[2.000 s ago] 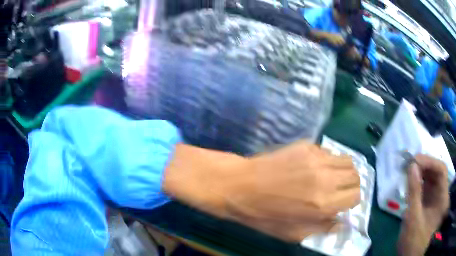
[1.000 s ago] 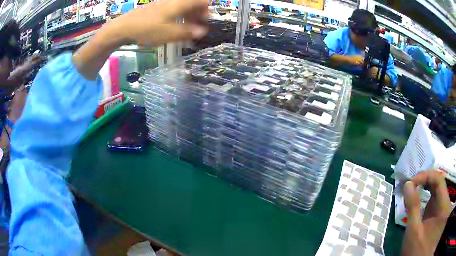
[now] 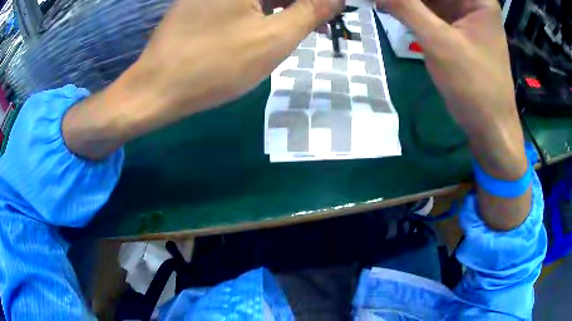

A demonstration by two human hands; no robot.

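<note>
My left hand (image 3: 219, 44) reaches in from the left at the top of the view. My right hand (image 3: 455, 56) comes in from the right, with a blue band (image 3: 503, 185) on its wrist. The fingertips of both meet near the top edge and are partly cut off. A small black module (image 3: 338, 34) with a thin dark strip hangs at my left fingertips, above the sheet. Which fingers of my right hand touch it is hidden. A white liner sheet (image 3: 376, 135) with rows of grey L-shaped pieces lies under the hands; its lower right corner is bare white.
The blurred stack of clear trays (image 3: 94, 44) is at the upper left. A white box (image 3: 401, 44) with a red spot stands behind my right hand. A black unit (image 3: 542, 88) with a red light is at the right. A thin cable (image 3: 417, 128) loops on the green mat (image 3: 207, 169). Crumpled white paper (image 3: 147, 260) lies below the bench edge.
The view has turned down and right. My left hand has come from above the tray stack to meet my right hand over the sheet, and a black module now shows there.
</note>
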